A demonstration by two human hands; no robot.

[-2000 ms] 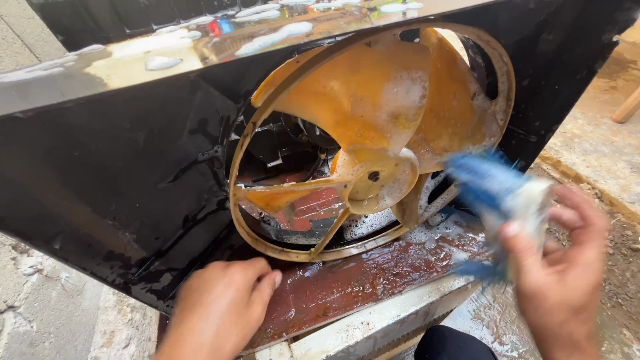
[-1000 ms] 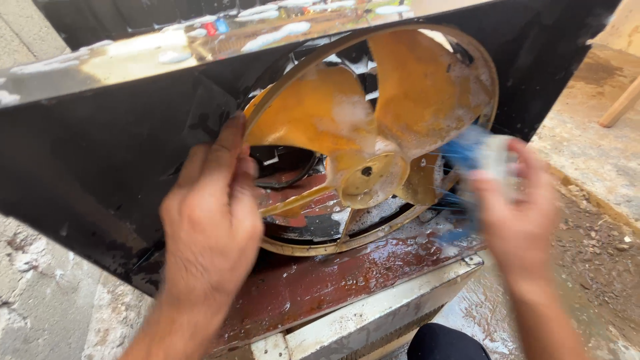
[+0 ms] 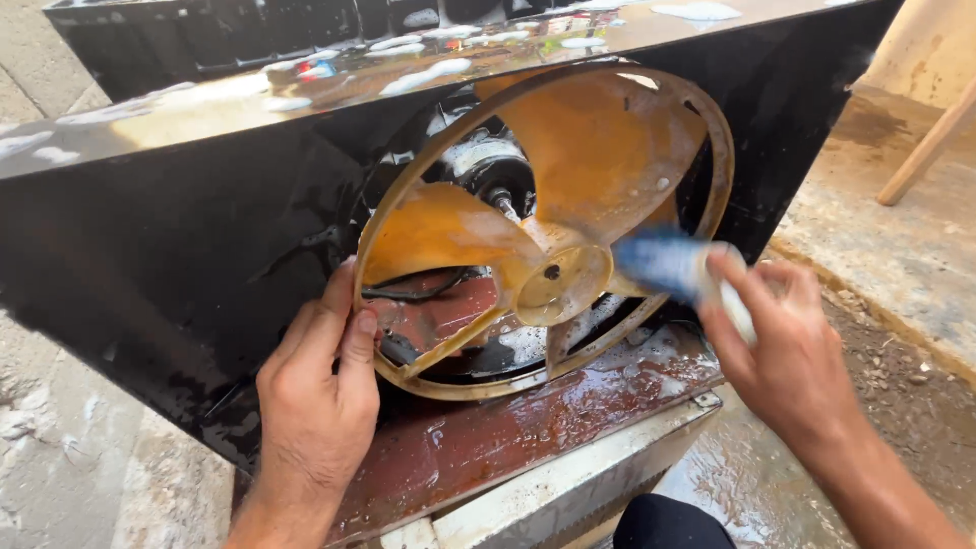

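A yellow-brown plastic fan wheel (image 3: 450, 229) with an outer ring stands tilted against the opening of a black panel (image 3: 191, 252). My left hand (image 3: 320, 381) grips the ring's left edge between thumb and fingers. In my right hand (image 3: 770, 328) is a scrub brush (image 3: 671, 263) with blue bristles and a pale back, blurred by motion. Its bristles are at a blade just right of the hub (image 3: 564, 284); whether they touch cannot be told. Through the gaps behind the wheel a dark motor with a metal shaft (image 3: 503, 202) shows, with suds about it.
Suds and water lie on the shiny top edge (image 3: 412, 69) of the panel. Below the wheel is a wet reddish-brown base (image 3: 488, 435), above a whitish metal frame (image 3: 564, 488). A wooden leg (image 3: 930, 145) stands on the concrete at right. Part of a dark-clothed knee (image 3: 671, 522) shows at the bottom.
My left hand has risen from the base to the ring and taken hold of it. The fan wheel has turned, its blades lying differently. My right hand still holds the brush at the wheel's right side.
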